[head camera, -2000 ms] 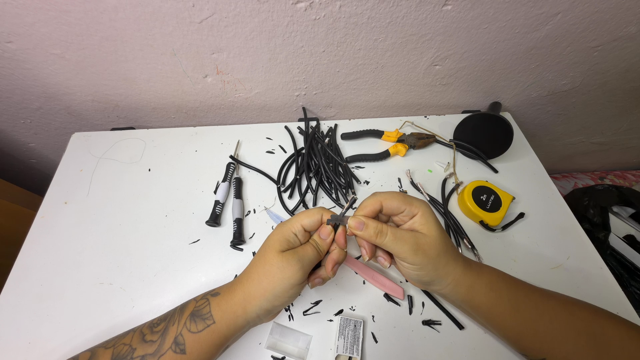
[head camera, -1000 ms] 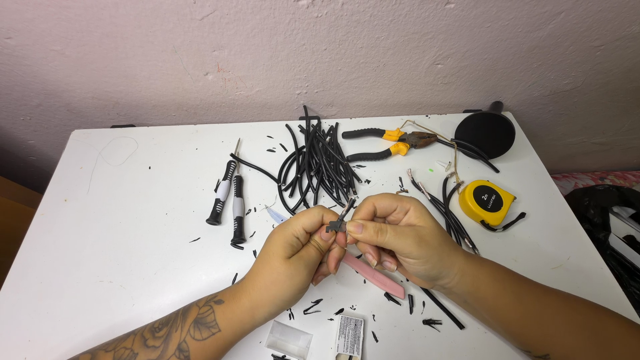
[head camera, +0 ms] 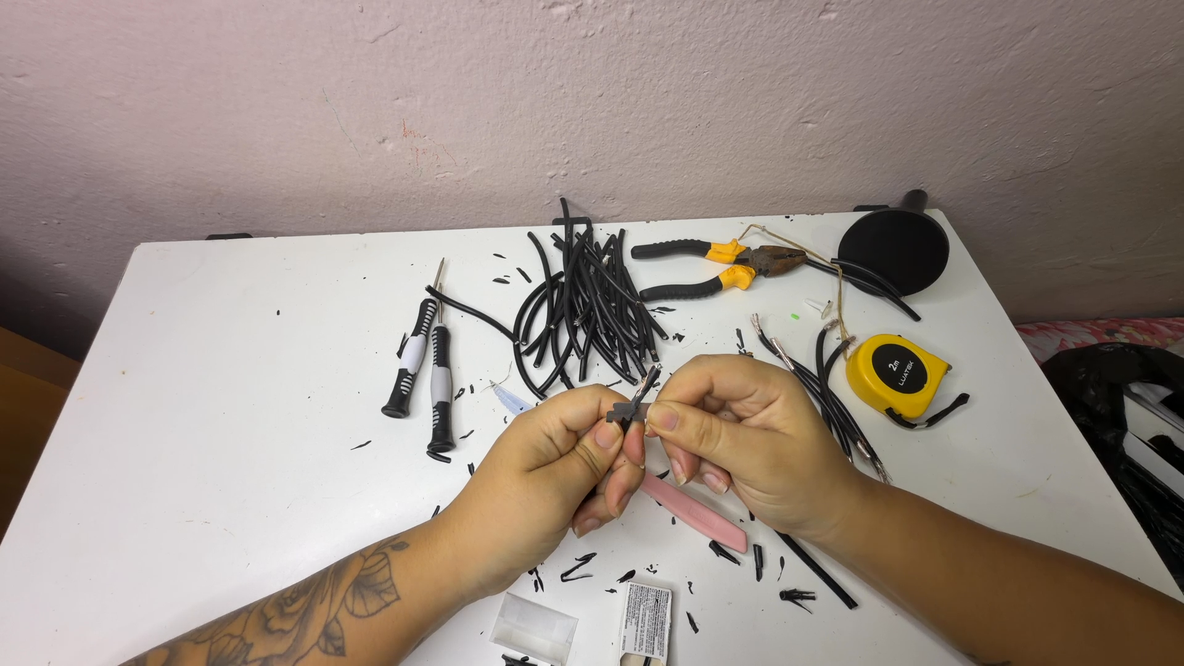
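My left hand [head camera: 564, 453] pinches a short black cable [head camera: 645, 381] whose stripped upper end shows wires, near the middle of the white table. With thumb and forefinger, my right hand [head camera: 740, 430] grips a small dark flat blade-like piece [head camera: 629, 413] that lies across the cable; its left end meets my left fingers. Below the hands lies a pink plastic handle [head camera: 698, 513], its upper end partly hidden by my fingers. Behind them is a heap of cut black cables [head camera: 587, 305]. Several cables with bared ends [head camera: 819, 384] lie to the right of my right hand.
Two screwdrivers [head camera: 441, 388] lie at left. Combination pliers [head camera: 731, 264], a round black object [head camera: 893, 250] and a yellow tape measure [head camera: 895, 375] stand or lie at the right. Near the front are a clear plastic case [head camera: 534, 629], a small printed box [head camera: 646, 620] and insulation scraps [head camera: 797, 597].
My hands stay together in nearly the same place, with slight shifts of the fingers and of the dark piece against the cable. Nothing on the table has plainly moved.
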